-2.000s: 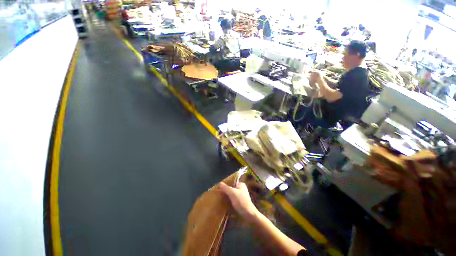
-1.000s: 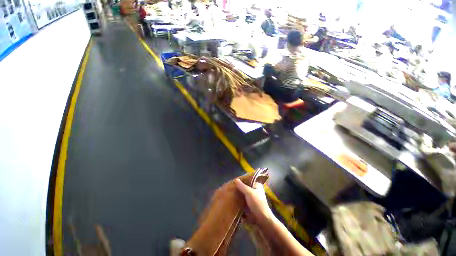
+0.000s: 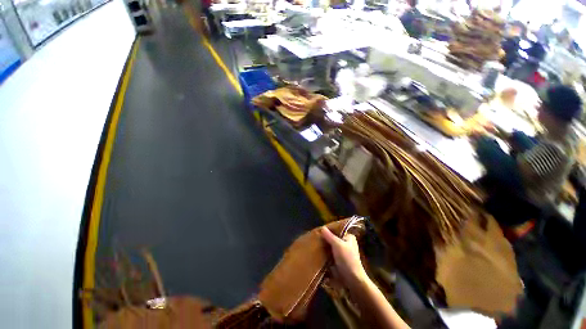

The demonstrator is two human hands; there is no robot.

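Note:
My right hand [image 3: 347,257] is bare and grips the top end of a folded bundle of tan-brown bag panels [image 3: 297,273] at the lower centre. The stacked edges and pale ends of the bundle show beside my fingers. More brown bag pieces [image 3: 157,315] with thin upright handles show at the lower left, blurred and cut off by the bottom edge. My left hand is not in view.
A grey walkway [image 3: 186,160] with yellow lines runs ahead, with a long white surface [image 3: 51,154] on the left. At right are a large stack of brown panels [image 3: 411,173], a blue crate [image 3: 257,82], white machine tables and a seated person in stripes [image 3: 546,160].
The view has advanced along the walkway. The seated person, blue crate and brown stack now appear nearer. My right hand still holds the bundle; brown pieces show more at lower left.

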